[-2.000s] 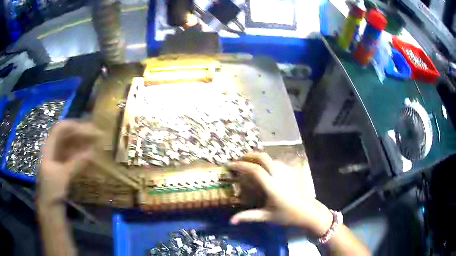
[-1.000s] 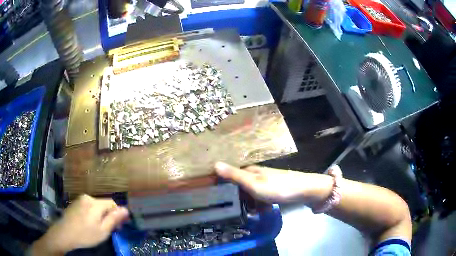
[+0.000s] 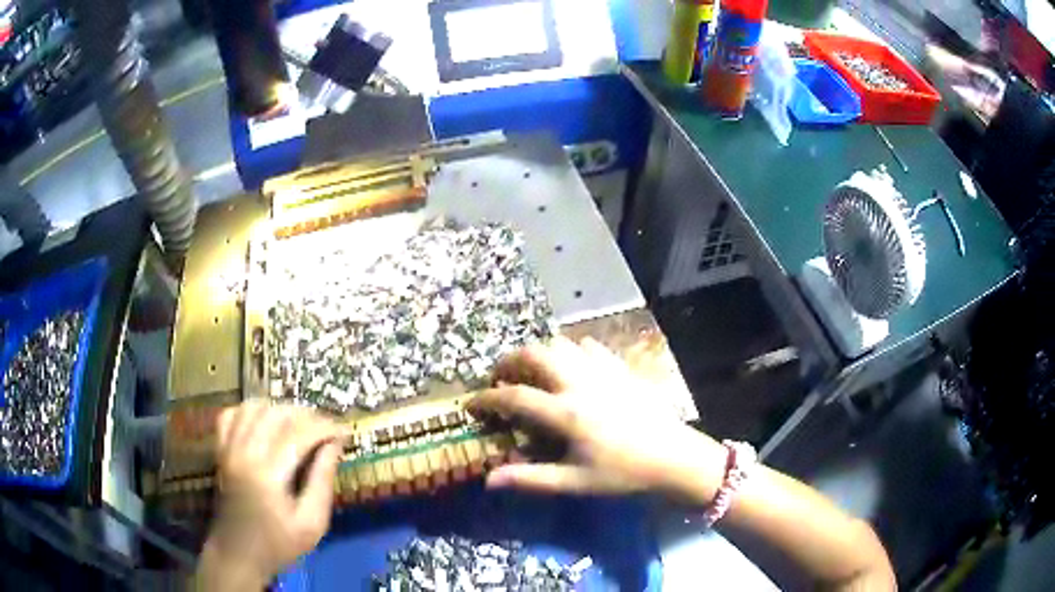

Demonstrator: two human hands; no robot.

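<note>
The brass-coloured loading fixture, with a green strip and reddish-brown blocks, lies upright along the front edge of the plate. My left hand is at its left end, fingers curled over it. My right hand is at its right end, fingertips over the slots and thumb below the front side; the fingers hide that end. A big pile of small silvery metal parts lies just behind the fixture. Whether single parts are in the fingers cannot be seen.
A second fixture lies at the back near the laser head and ribbed hose. The front blue bin holds loose parts. A blue tray is at left. A fan, spray cans and red bin stand at right.
The fixture, tipped over the front bin a second ago, is back on the plate's front edge with its slots up. Both hands have moved up with it, and the left now touches its left end.
</note>
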